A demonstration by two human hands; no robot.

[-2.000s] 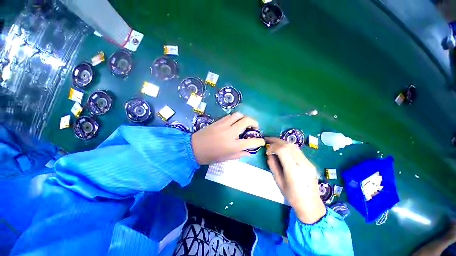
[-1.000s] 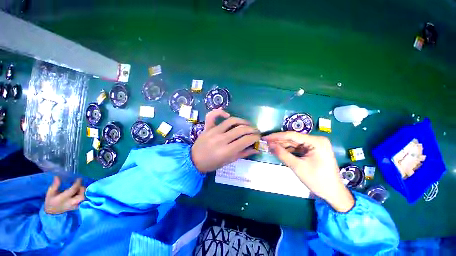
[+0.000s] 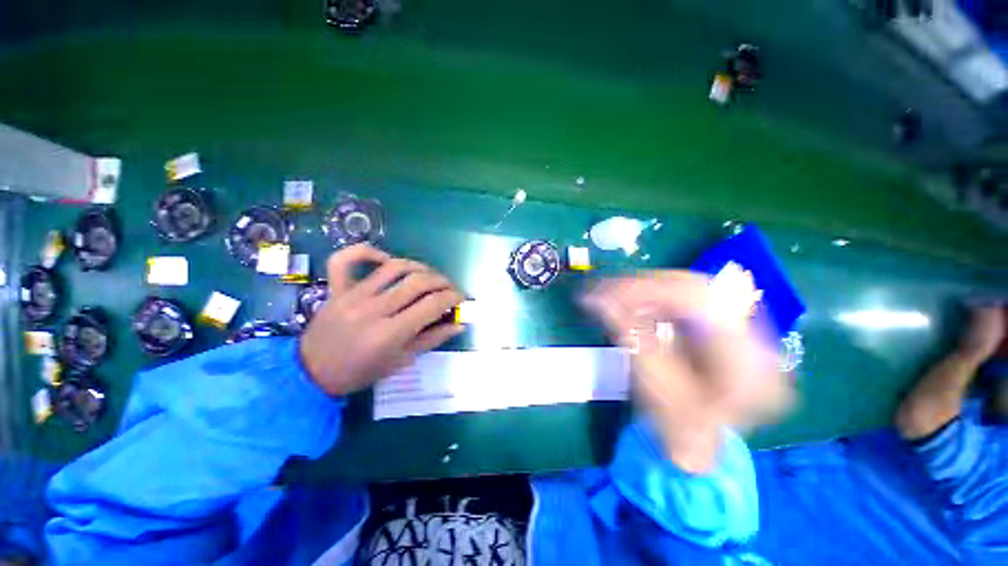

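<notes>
My left hand point(image 3: 381, 315) is curled over a round black unit, which it mostly hides; a battery's yellow edge point(image 3: 459, 314) shows at its fingertips. My right hand point(image 3: 696, 348) is blurred, apart from the left, beyond the right part of the white label sheet; whether it holds anything cannot be told. The label sheet point(image 3: 503, 378) lies in front of me, with faint print at its left end. A black round unit point(image 3: 536, 264) lies between and beyond my hands, a battery point(image 3: 579, 258) beside it.
Several round units point(image 3: 163, 325) with batteries lie at left. A white bottle point(image 3: 619, 233) lies on its side beyond my right hand. A blue bin point(image 3: 772, 276) with pale pieces stands partly behind that hand. A grey bar point(image 3: 55, 166) is at far left. Another person's arm point(image 3: 940, 387) is at right.
The view has turned to the right. My right hand has parted from the left hand and moved right, towards the blue bin. My left hand stays around the unit.
</notes>
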